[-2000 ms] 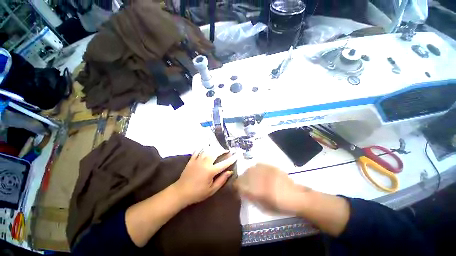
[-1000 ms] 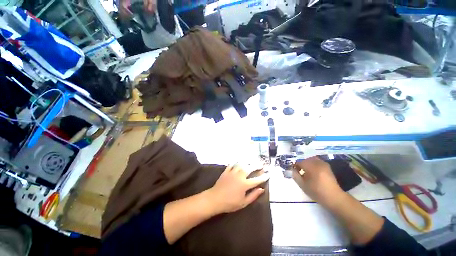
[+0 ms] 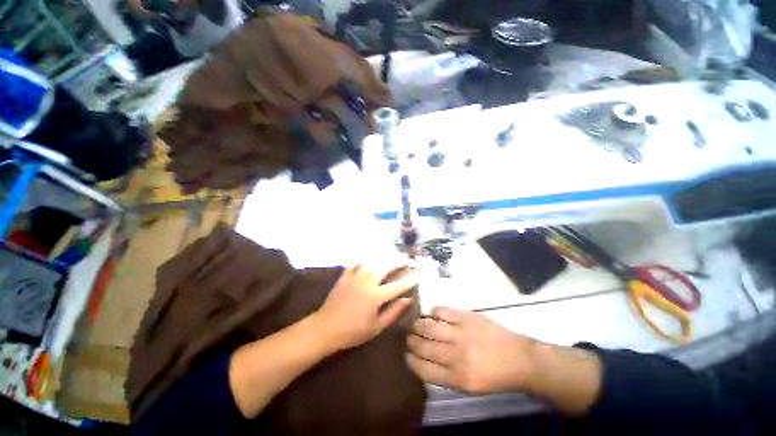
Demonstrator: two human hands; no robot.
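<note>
A brown garment piece (image 3: pixel 340 383) lies on the table left of and below the needle area (image 3: pixel 413 243) of the white sewing machine (image 3: pixel 544 162). My left hand (image 3: pixel 366 298) lies flat on the cloth with fingers apart, its fingertips close to the presser foot. My right hand (image 3: pixel 468 351) is at the right edge of the cloth, fingers curled; its fingertips seem to hold that edge, with the thumb side partly hidden. The image is somewhat blurred.
A pile of brown pieces (image 3: pixel 247 94) with dark strips (image 3: pixel 315 145) lies behind. Under the machine arm are a black phone (image 3: pixel 523 260) and scissors with red and yellow handles (image 3: pixel 659 298). A cardboard sheet (image 3: pixel 145 281) is at left. A person's hand shows at top left.
My right hand has moved from beside the needle area down to the cloth's right edge. My left hand stays on the cloth. The camera view has shifted.
</note>
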